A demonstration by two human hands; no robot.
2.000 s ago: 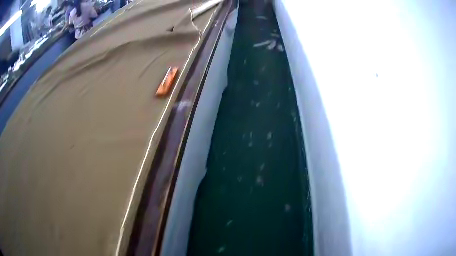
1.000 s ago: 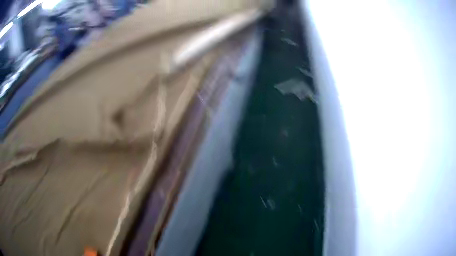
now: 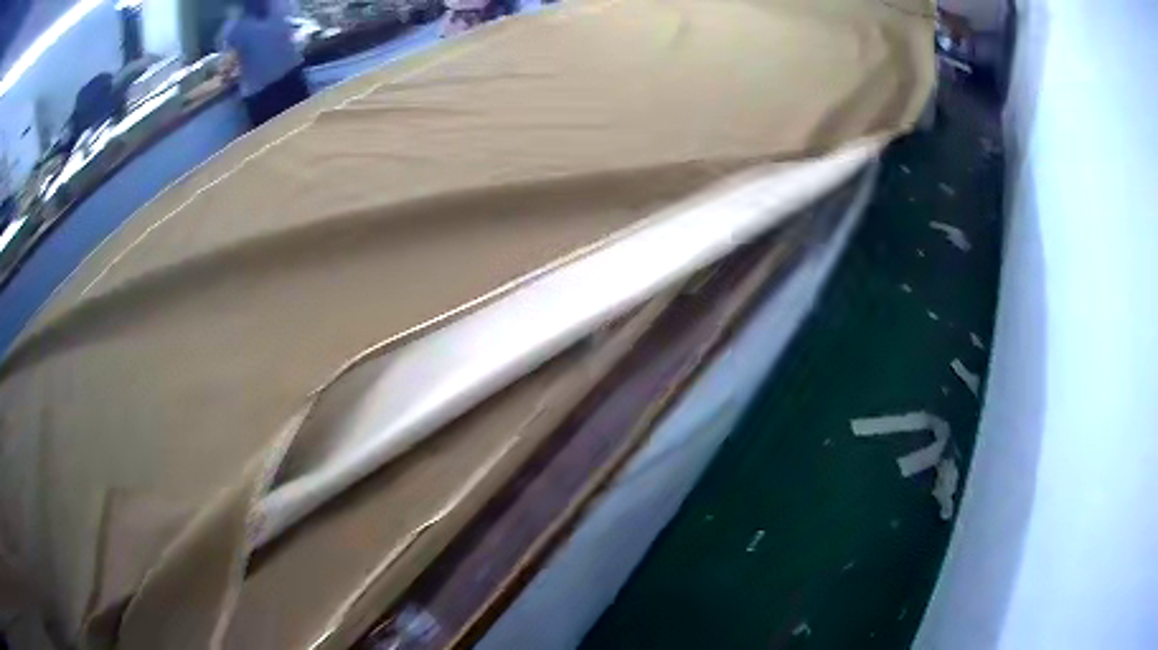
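Note:
Khaki fabric (image 3: 419,241) covers the long table. Its upper part is wrinkled, with a long fold running across it. Its near edge is lifted or folded back over a long whitish strip (image 3: 559,318), which runs diagonally from the near left to the far right. I cannot tell whether the strip is wood or another material. A lower khaki layer (image 3: 368,533) shows under the strip, with a pale line near the table edge. Neither my left hand nor my right hand is in view.
The brown table edge (image 3: 572,476) runs diagonally, with a pale sheet (image 3: 686,489) hanging beside it. The green floor (image 3: 775,457) holds white scraps (image 3: 899,425). A white wall (image 3: 1079,318) stands at the right. A person (image 3: 264,57) is at the far left.
The view has moved forward along the table and turned left. The orange tool has left the view. The whitish strip now appears nearer and larger, and more of the far fabric shows.

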